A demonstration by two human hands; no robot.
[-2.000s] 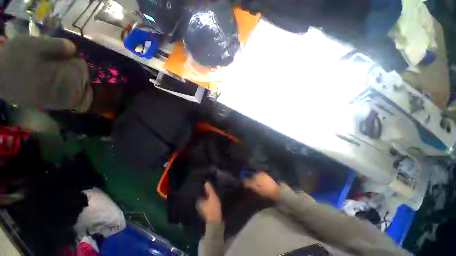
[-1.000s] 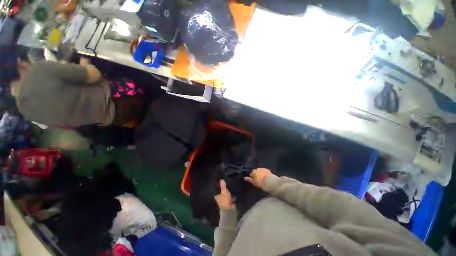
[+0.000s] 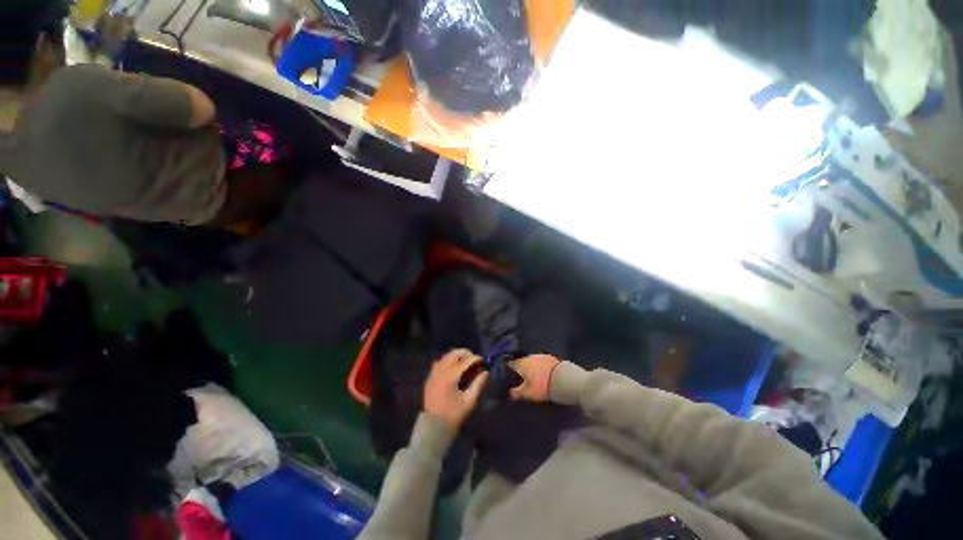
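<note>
A black garment or cut panel (image 3: 512, 432) lies over my lap and the orange basket (image 3: 362, 364), whose rim shows at the left and top of the cloth. My left hand (image 3: 454, 386) is closed on a bunched part of the black cloth. My right hand (image 3: 534, 377) grips the same cloth just to the right, close to my left hand. A small blue-purple spot (image 3: 497, 350) shows between the fingers; I cannot tell what it is. Both hands' fingertips are partly hidden by the dark folds.
The white sewing table (image 3: 623, 158) glares beyond the basket, with shears (image 3: 816, 240) on the machine bed at right. A plastic-wrapped black bundle (image 3: 470, 53) sits on an orange sheet (image 3: 393, 103). A person (image 3: 116, 142) sits at left. A blue bin (image 3: 729, 374) is under the machine.
My hands have come together on the cloth, the left with its fingers now closed round it. More grey-black folds show above them in the basket. The view has shifted slightly.
</note>
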